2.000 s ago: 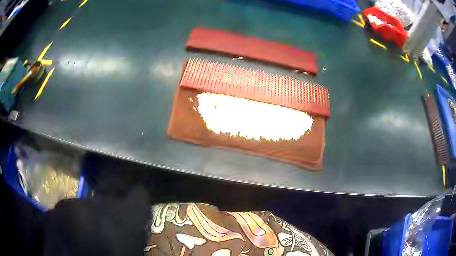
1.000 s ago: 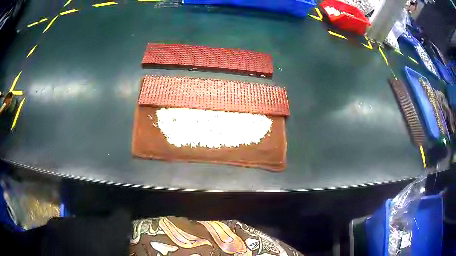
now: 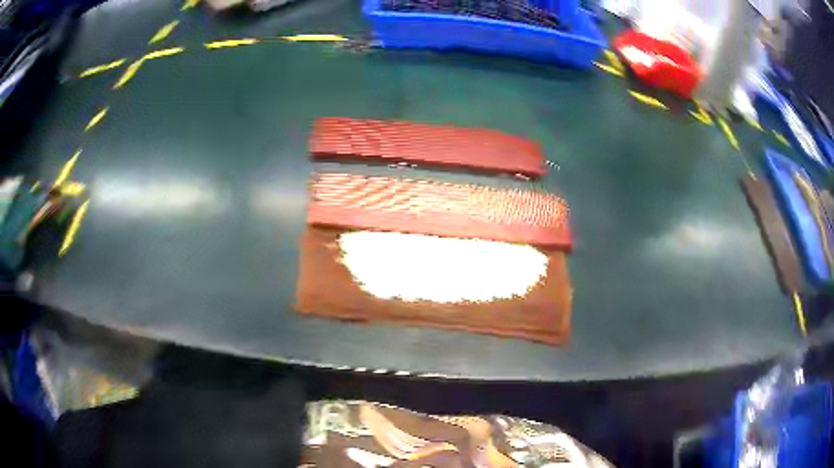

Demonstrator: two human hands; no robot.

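Observation:
No hand is in view. Nearest in front of me, a brown work cloth (image 3: 325, 292) lies flat near the table's front edge. A wide, glaring white heap of tiny metal pieces (image 3: 443, 268) lies on it; single pieces cannot be made out. A dull-red loading block (image 3: 439, 208) lies along the cloth's far edge, touching the heap. A second loading block (image 3: 425, 144) lies separately just beyond it, with a few stray pieces near its front side. The view is blurred.
The dark green table (image 3: 183, 274) has yellow tape marks. A blue bin (image 3: 485, 37) with dark parts and a red tray (image 3: 658, 64) are at the far side. A dark ridged block (image 3: 771, 233) lies beside a blue tray (image 3: 797, 219) at right. Patterned brown fabric (image 3: 439, 439) is below.
The camera view has shifted, so more of the far blue bin shows. The blocks, heap and cloth keep their places relative to each other. No hand has appeared.

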